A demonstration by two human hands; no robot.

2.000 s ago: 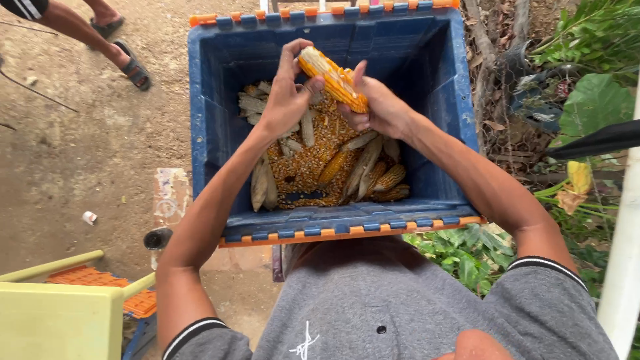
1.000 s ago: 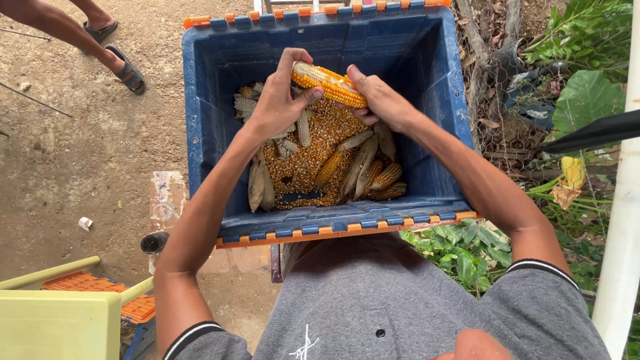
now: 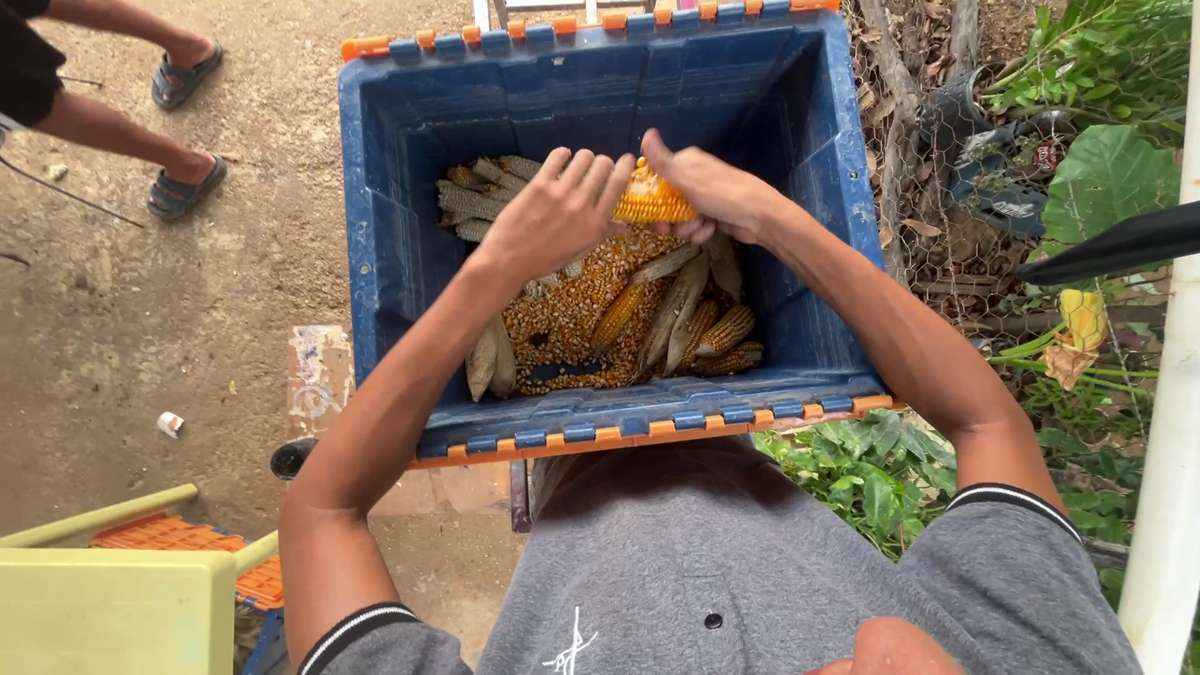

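A partly shelled ear of yellow corn (image 3: pixel 653 197) lies crosswise between my hands, above a blue plastic crate (image 3: pixel 600 89). My right hand (image 3: pixel 717 192) grips its right end, with the thumb raised. My left hand (image 3: pixel 562 206) is at the ear's left end, back of the hand up; how its fingertips meet the ear is hidden. Below lie loose corn kernels (image 3: pixel 562 319). Bare cobs (image 3: pixel 469 202) are heaped at the crate's back left. Several unshelled ears (image 3: pixel 727 330) and dry husks (image 3: pixel 680 309) lie at the right, and another husk (image 3: pixel 492 361) at the front left.
Orange hinge strips (image 3: pixel 656 428) edge the crate. At the upper left stands another person in sandals (image 3: pixel 186 187). A pale yellow plastic table or stool (image 3: pixel 112 600) is at the lower left. Wire netting (image 3: pixel 937 206), plants and a white pole (image 3: pixel 1167 450) line the right side.
My left hand has turned from holding the ear's left end with spread fingers to lying back up beside it. More of the cob's upper side looks bare of kernels.
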